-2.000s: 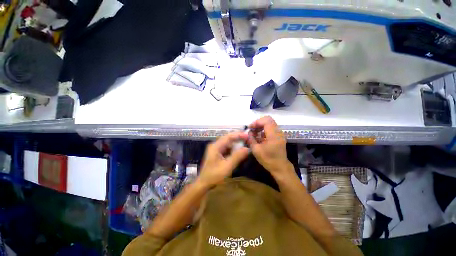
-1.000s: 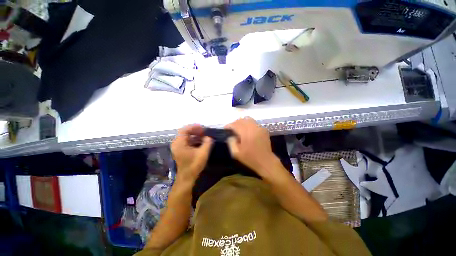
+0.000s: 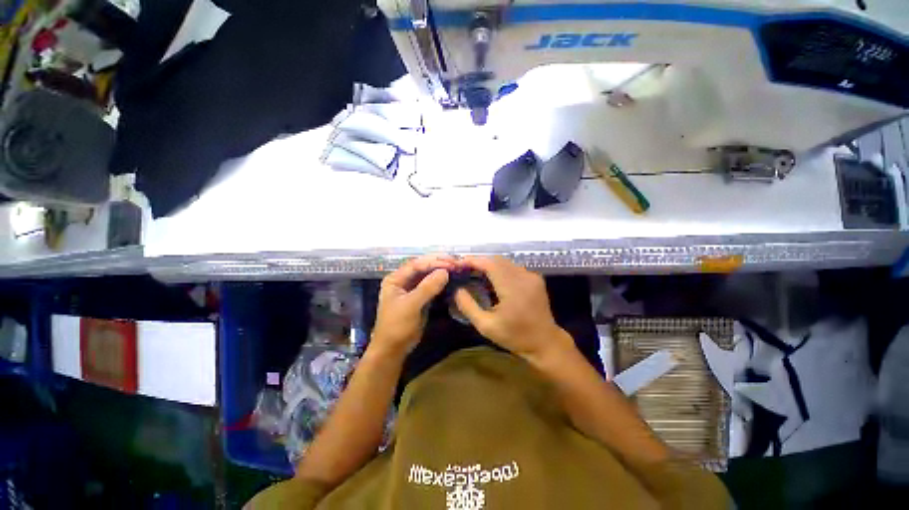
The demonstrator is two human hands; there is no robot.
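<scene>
A small dark grey tab (image 3: 470,297) is held between my two hands, in front of the table's front edge and above my lap. My left hand (image 3: 407,304) grips it at its left side, with finger and thumb together. My right hand (image 3: 513,307) holds it from the right, fingers curled over it and partly hiding it. Two turned dark grey tabs (image 3: 514,180) lie side by side on the table below the machine arm. Pale unturned tabs (image 3: 364,141) lie in an overlapping row left of the needle area (image 3: 478,105).
The white sewing machine (image 3: 658,60) stands at the back. A yellow-green-handled tool (image 3: 625,189) and a metal block (image 3: 755,163) lie on the right. Black fabric (image 3: 239,95) covers the back left. Below are a blue crate (image 3: 239,344), a woven tray (image 3: 688,413) and cut pieces (image 3: 817,379).
A second ago my hands were farther apart with the dark tab stretched between them; now they are closer together around it. The camera view has also shifted.
</scene>
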